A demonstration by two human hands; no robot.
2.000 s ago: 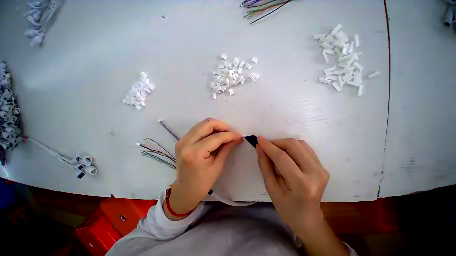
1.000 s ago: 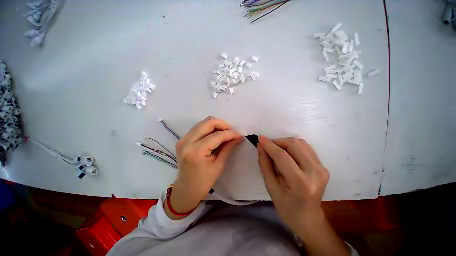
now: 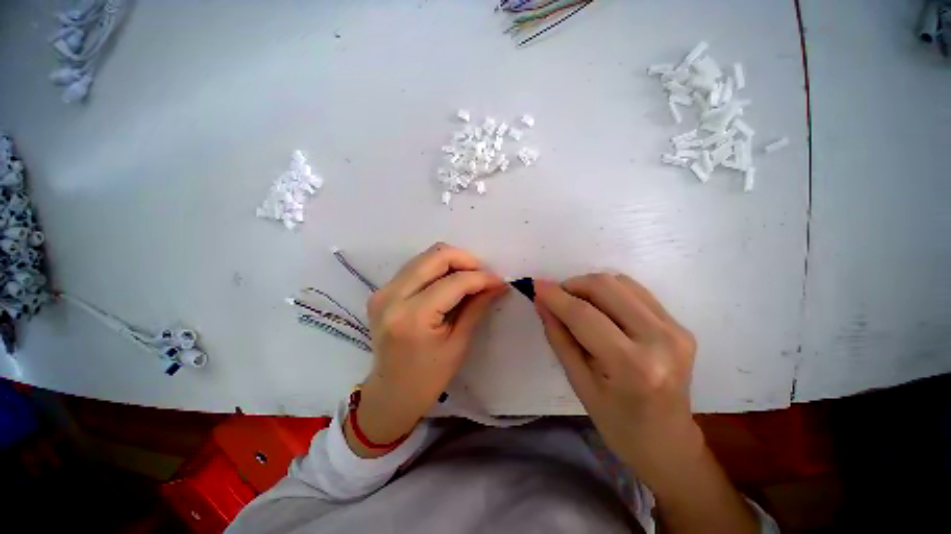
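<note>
My left hand (image 3: 430, 329) pinches a tiny white piece, mostly hidden at the fingertips; it looks like a connector housing. My right hand (image 3: 620, 344) pinches a small dark pointed part (image 3: 523, 287) that meets the left fingertips. Thin coloured wire leads (image 3: 332, 316), some with small white ends, stick out on the left side of my left hand. A grey-white cable (image 3: 490, 417) with a short black band (image 3: 443, 397) runs below the hands at the table edge. How the wires pass through my left hand is hidden.
Loose white housings lie in a left pile (image 3: 291, 190), a middle pile (image 3: 483, 153) and a longer-piece pile (image 3: 717, 115). Coloured wires (image 3: 542, 15) lie at the top. A harness bundle (image 3: 19, 245) and branch plugs (image 3: 179, 349) lie left. A red stool (image 3: 245, 459) stands below.
My right hand has shifted slightly right, with its fingers a little more spread behind the pinch. My left hand has hardly moved. The view has shifted slightly.
</note>
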